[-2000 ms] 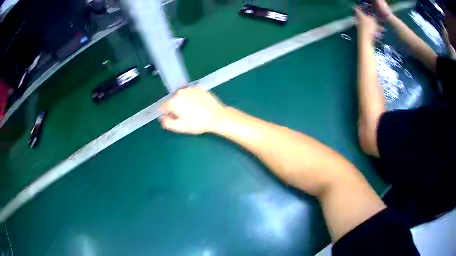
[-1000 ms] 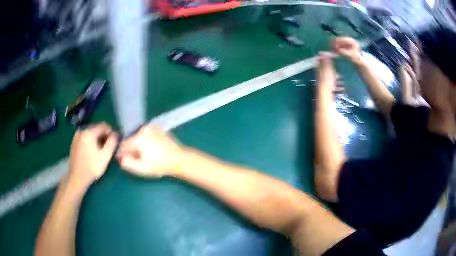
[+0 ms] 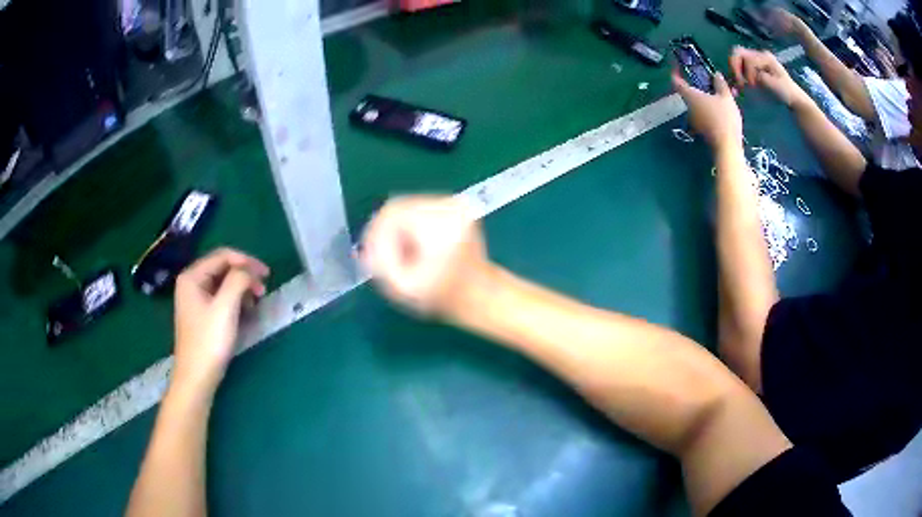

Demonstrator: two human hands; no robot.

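My left hand [image 3: 212, 308] is over the pale metal rail, left of the upright post, fingers curled and thumb near the index finger; I cannot tell if a tiny part is between them. My right hand [image 3: 430, 252] is blurred and curled like a fist, over the rail just right of the post; whatever its fingers may hold is hidden. Beyond the rail lie open black handsets: one [image 3: 407, 121] right of the post, one with a yellow-orange strip [image 3: 174, 242] beyond my left hand, and a shorter one [image 3: 84, 305] further left.
The metal rail [image 3: 566, 157] crosses the green surface, with the post [image 3: 293, 131] rising from it. At right a neighbour's hand [image 3: 713, 111] holds an open handset [image 3: 693, 63], with loose white loops [image 3: 773, 217] nearby. Another handset [image 3: 629, 42] lies beyond. A red tray edge shows at top.
My left hand came into view after the earliest frame and was close to my right hand a second ago. The hands are now apart, my right hand on the post's right side.
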